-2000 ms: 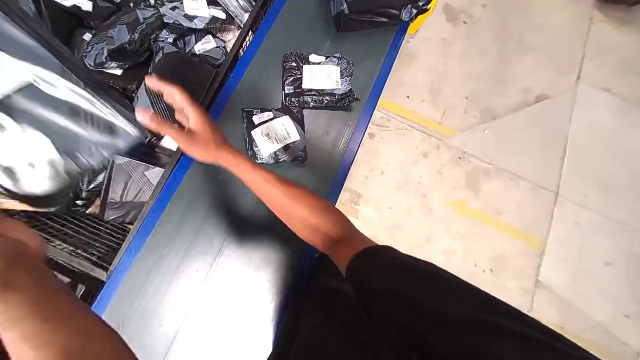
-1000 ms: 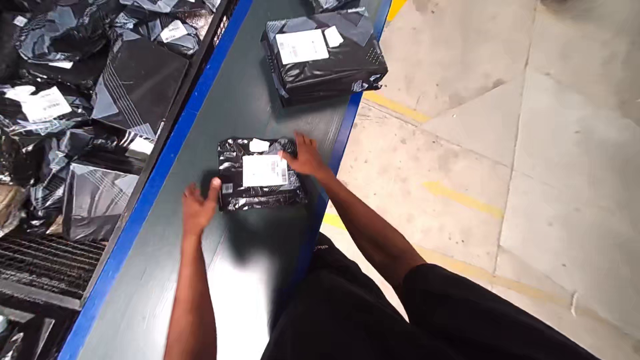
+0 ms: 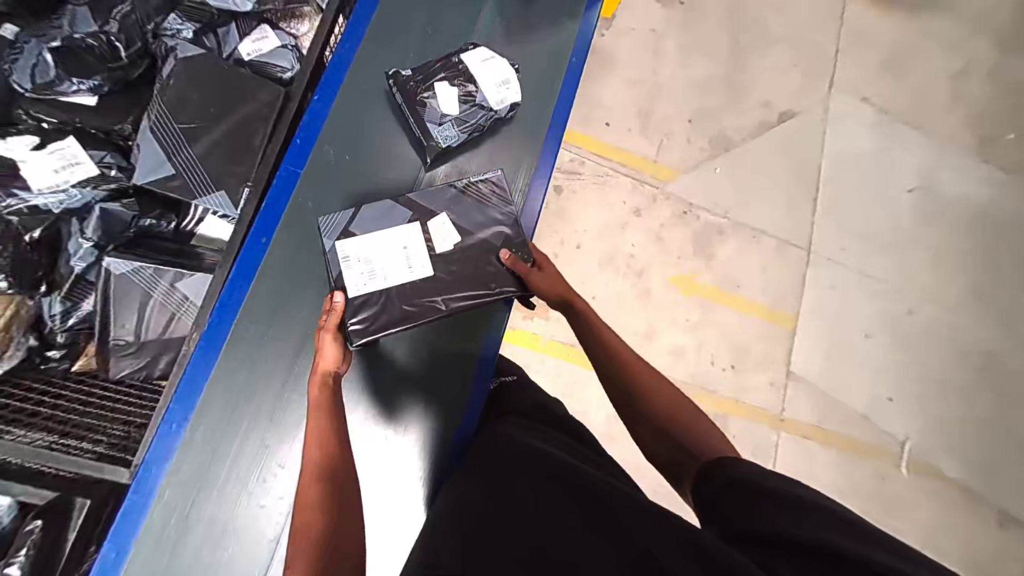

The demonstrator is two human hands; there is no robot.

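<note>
A flat black plastic-wrapped parcel with a white label and a small white sticker is held between my two hands over the green belt surface. My left hand grips its lower left edge. My right hand grips its right end, thumb on top and fingers hidden below. Beyond it, a smaller crumpled black parcel with a white label lies on the belt. Whether the held parcel touches the belt cannot be told.
A blue edge rail runs along the belt's left side, another along its right. Left of the belt stands a black mesh container heaped with black-wrapped parcels. Concrete floor with yellow markings spreads on the right.
The small parcel that was between my hands a second ago is gone from there. Both hands now hold a flat, larger parcel. The view has shifted somewhat.
</note>
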